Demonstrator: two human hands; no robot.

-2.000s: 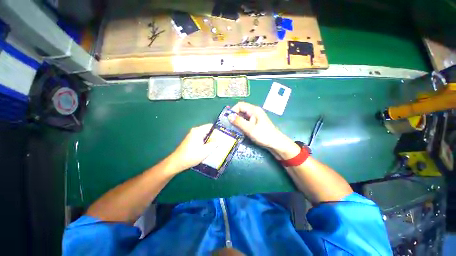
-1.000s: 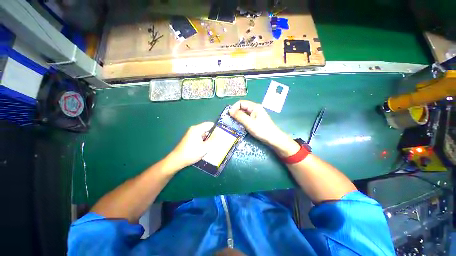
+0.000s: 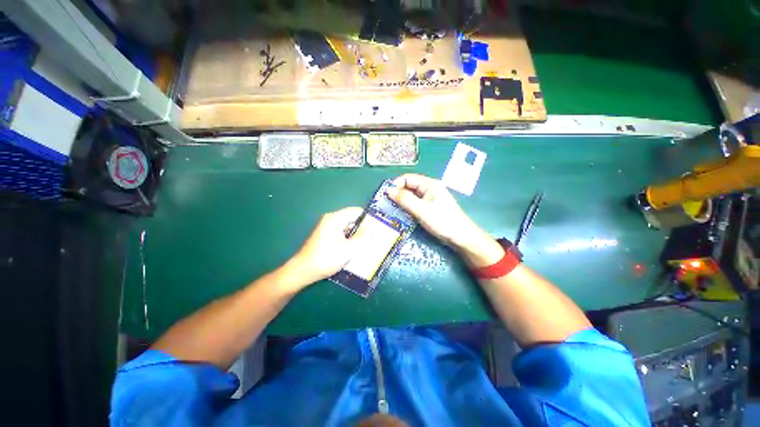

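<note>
An open phone (image 3: 373, 248) with a pale battery in a dark frame is tilted over the middle of the green bench. My left hand (image 3: 327, 242) holds its left edge, the thumb on the side. My right hand (image 3: 425, 207) has its fingertips on the board at the far end of the phone; whether a small part is between them is too small to tell. The dark tweezers (image 3: 530, 218) lie right of my right wrist. A white card (image 3: 463, 168) with a dark hole lies beyond my right hand.
Three shallow screw boxes (image 3: 337, 151) stand in a row behind the phone. The wooden board (image 3: 250, 106) with loose parts is at the back. A black fan (image 3: 127, 168) is left. At right are an orange-yellow screwdriver (image 3: 708, 181), a red-lit device (image 3: 694, 267) and a parts tray (image 3: 679, 334).
The camera view has shifted slightly. Both hands stay at the phone in nearly the same pose, the right fingertips still at its far end.
</note>
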